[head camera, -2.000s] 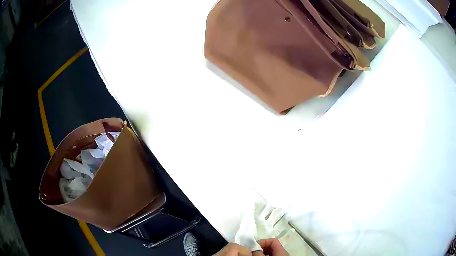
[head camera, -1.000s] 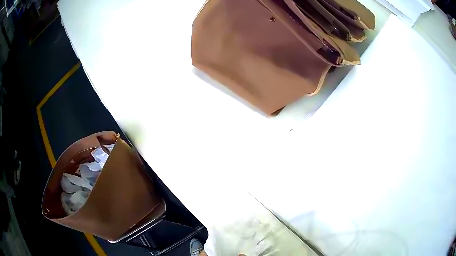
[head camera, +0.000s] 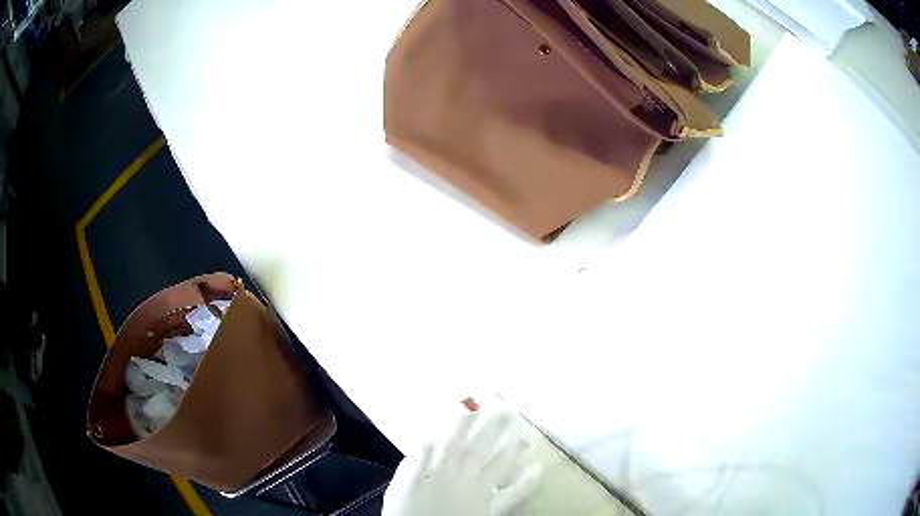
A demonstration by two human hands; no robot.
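A gloved hand, apparently my left hand (head camera: pixel 459 459), is low in the centre, its white glove washed out against the pale surface. Its fingers look spread and nothing shows in them; a bare reddish fingertip shows at its upper end. My right hand is not in view. A brown handbag (head camera: pixel 247 403) stands tilted on a low support left of the table, its mouth open towards the upper left. Crumpled white paper (head camera: pixel 166 378) lies inside it against the dark reddish-brown lining.
The white table (head camera: pixel 323 232) fills the middle. Several flat brown bags (head camera: pixel 494 121) lie overlapped at its far side. A large white paper stack (head camera: pixel 787 282) is on the right, more white sheets (head camera: pixel 822 20) beyond. The dark floor (head camera: pixel 151 222) has yellow lines.
Two bare fingertip groups held white material at the bottom edge; now one gloved hand lies spread there, further into view. The view has shifted slightly; the bags keep their places.
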